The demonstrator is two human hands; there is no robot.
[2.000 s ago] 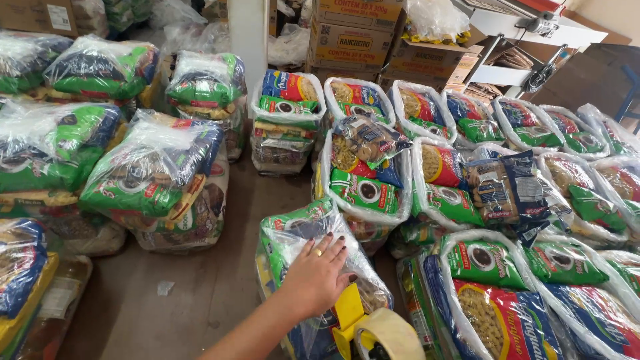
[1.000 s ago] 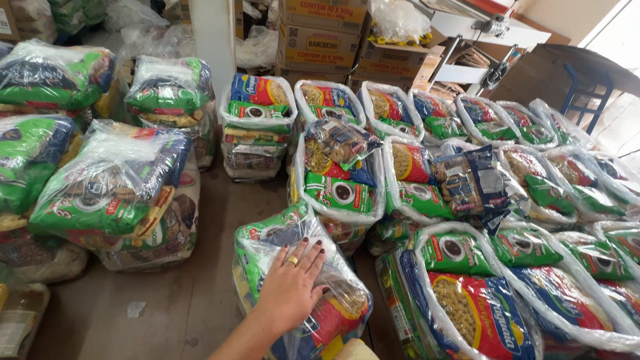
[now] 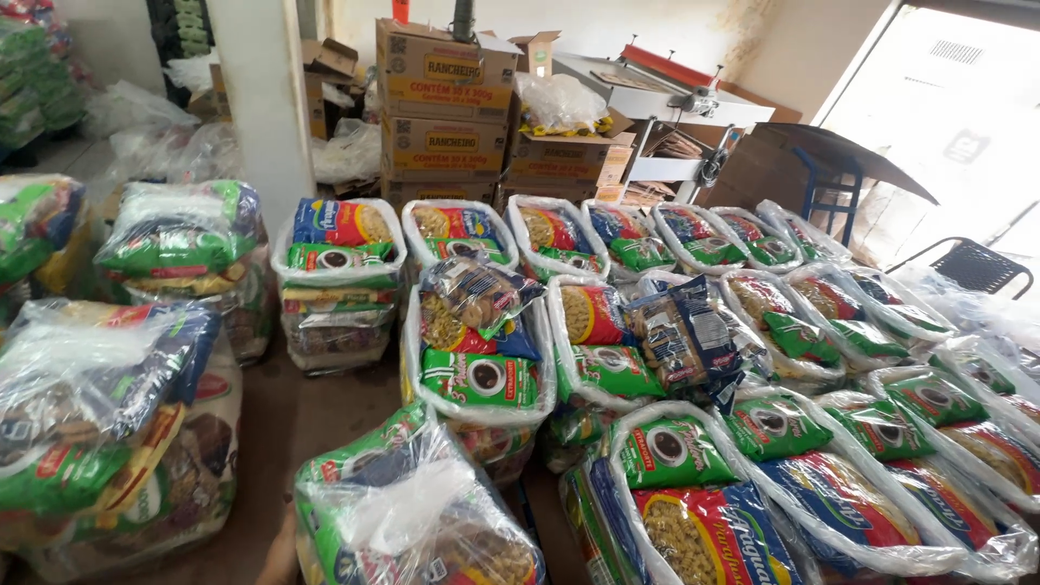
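Note:
A filled clear plastic bag (image 3: pixel 406 504) of packaged food stands at the bottom centre, its gathered plastic top lying across green and blue packets. A small part of my left hand (image 3: pixel 280 546) shows low against the bag's left side; its fingers are mostly hidden, so its grip is unclear. My right hand is out of view. Behind this bag, an uncovered-topped bag holds a green coffee packet (image 3: pixel 481 379) and pasta, with a cookie packet (image 3: pixel 479 294) on top. Another dark blue cookie packet (image 3: pixel 684 335) lies across bags to the right.
Rows of filled bags with rolled plastic rims (image 3: pixel 617 455) spread to the right. Closed filled bags (image 3: pixel 122 439) stand at left. Behind are a white pillar (image 3: pixel 264 106), stacked cardboard boxes (image 3: pixel 443 150), a bench-like machine (image 3: pixel 650 89) and a dark chair (image 3: pixel 971 264).
My left hand has gone from the top of the front bag to low at its left side. The yellow tape dispenser seen earlier has left the view. The view has tilted up.

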